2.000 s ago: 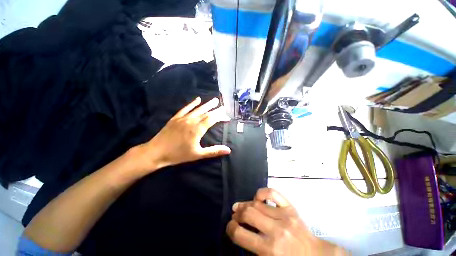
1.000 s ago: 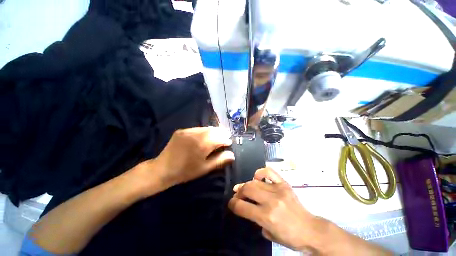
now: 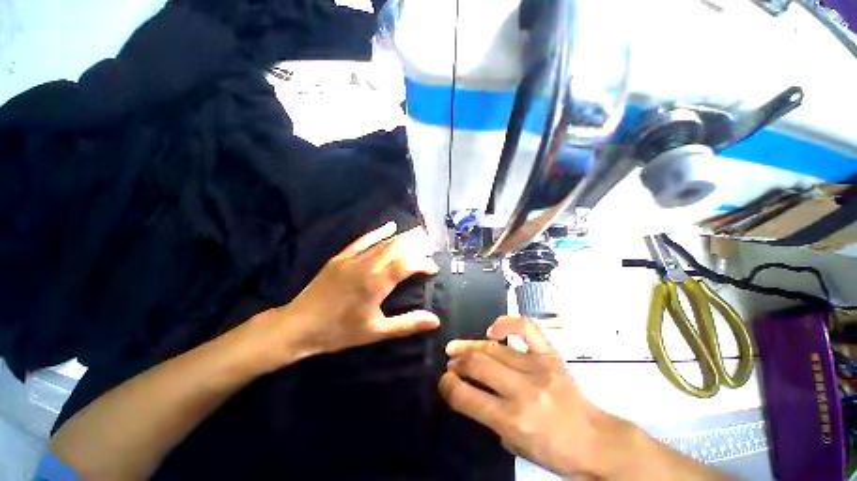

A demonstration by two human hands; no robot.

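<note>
A black knit garment piece (image 3: 310, 413) lies under both hands, with a flatter black band (image 3: 473, 305) running up to the presser foot (image 3: 473, 264). My left hand (image 3: 352, 299) lies flat on the cloth left of the band, fingers spread, fingertips just left of the foot. My right hand (image 3: 526, 399) is below the foot at the band's right edge, fingers curled and pinching the cloth. The needle is hard to make out behind the shiny metal guard (image 3: 545, 141). A grey ribbed knob (image 3: 537, 299) sits right of the foot.
Heaped black cloth (image 3: 141, 188) lies left of the white machine head (image 3: 428, 56). Gold-handled scissors (image 3: 700, 329) and a black cord (image 3: 794, 271) lie to the right. A purple box (image 3: 799, 395) is far right, below brown cardboard (image 3: 789, 214). A ruler scale (image 3: 719, 440) runs along the table's front.
Against two seconds ago, my right hand is closer to the foot. My left fingers, bunched one second ago, are spread again. The whole view has shifted with the camera.
</note>
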